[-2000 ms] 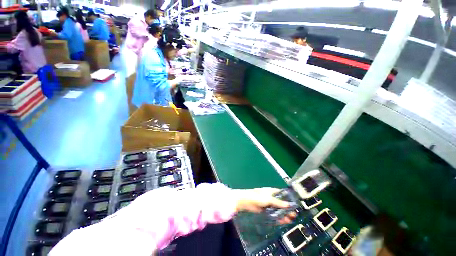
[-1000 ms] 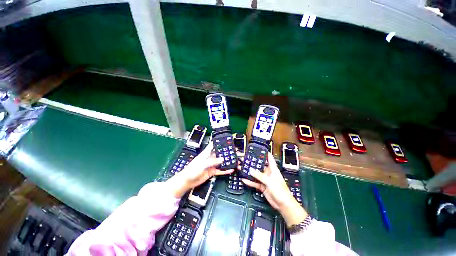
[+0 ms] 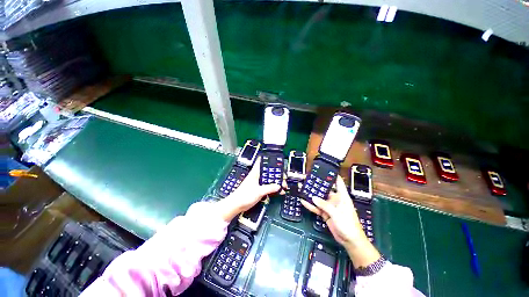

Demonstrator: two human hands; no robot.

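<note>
My left hand (image 3: 248,188) holds an open flip phone (image 3: 272,168) upright, thumb on its black keypad. My right hand (image 3: 339,216) holds a second open flip phone (image 3: 321,177), tilted to the right, thumb low on its keypad. Both screens are lit white. Below them a clear blister tray (image 3: 271,258) holds several open flip phones, one at its lower left (image 3: 232,255). A phone lying in the tray (image 3: 319,271) at the lower right shows a pale panel. One tray pocket between these two is empty.
Red flip phones (image 3: 414,167) lie in a row on a brown board (image 3: 359,174). A blue pen (image 3: 471,249) lies on the green bench (image 3: 139,174). A grey post (image 3: 210,75) stands behind. Trays of dark phones (image 3: 72,255) are at the lower left.
Both held screens have gone from a blue-and-white pattern to plain white. The right phone is tilted more. The view has shifted slightly left, so the bench things appear further right.
</note>
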